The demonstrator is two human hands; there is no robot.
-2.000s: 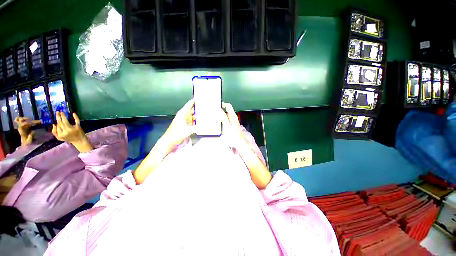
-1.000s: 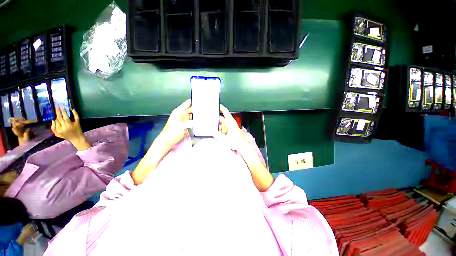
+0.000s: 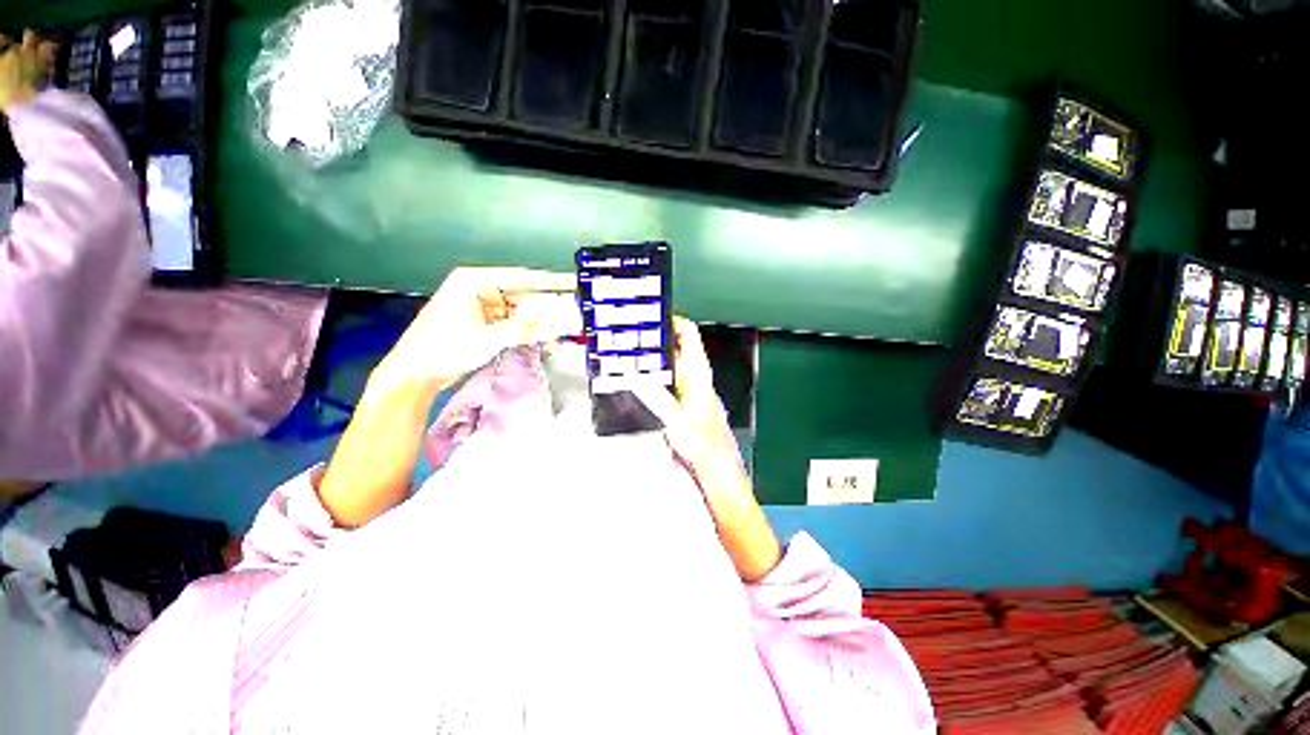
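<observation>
A phone (image 3: 626, 319) is upright in front of my chest, its dark screen showing rows of pale bars. My right hand (image 3: 694, 402) holds it along its right side and lower end, the thumb over the lower screen. My left hand (image 3: 481, 323) is at the phone's left side, its fingers near the edge; whether it grips the phone or something else is unclear. Stacked black trays (image 3: 661, 148) with dark slots stand behind the phone. A black tray (image 3: 997, 342) at the right holds several open-back phones (image 3: 1060, 276).
A crumpled clear bag (image 3: 328, 79) lies at the back left. A person's pink sleeve (image 3: 72, 273) reaches over trays at the left. More open-back phones (image 3: 1233, 328) stand at the far right. A small label (image 3: 842, 481) is at the mat edge; red trays (image 3: 1034, 661) are stacked on the floor.
The screen went from white to dark with pale bars. My left hand shifted left and turned; my right thumb moved over the lower screen. The view tilted. The neighbour's arm moved up and left.
</observation>
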